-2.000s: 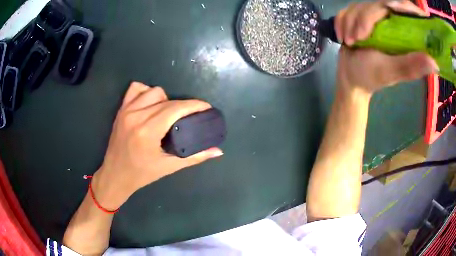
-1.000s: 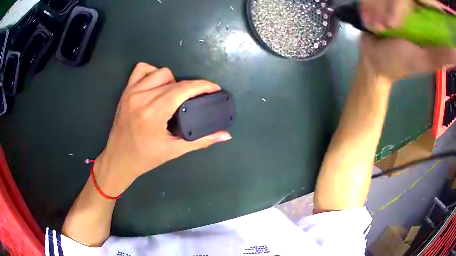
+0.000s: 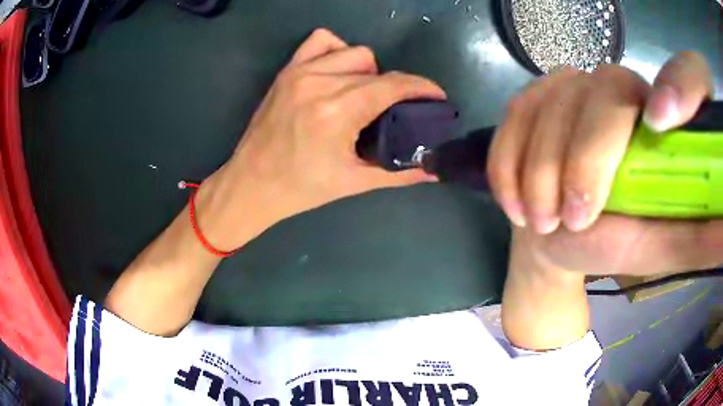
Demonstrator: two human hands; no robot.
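Observation:
My left hand [image 3: 317, 127] is closed around a black plastic housing [image 3: 420, 127], its flat face towards me, with small corner holes. My right hand [image 3: 575, 151] grips a lime-green electric screwdriver [image 3: 674, 174] with a black nose. The nose points left, and its tip is at the lower corner of the housing's face, where something small and silver glints. Whether a screw is seated there cannot be told. A round black-rimmed screw dish [image 3: 563, 36] full of silver screws lies behind my right hand.
Black open-faced housings [image 3: 70, 24] lie at the top left edge. Loose screws lie on the dark-green table [image 3: 349, 277] near the top. A red edge [image 3: 36, 238] curves along the left. A black cord [image 3: 658, 281] runs at the lower right.
My right hand has brought the screwdriver from near the screw dish down and left to the housing. The view has shifted, so my left hand and the housing appear higher and further right.

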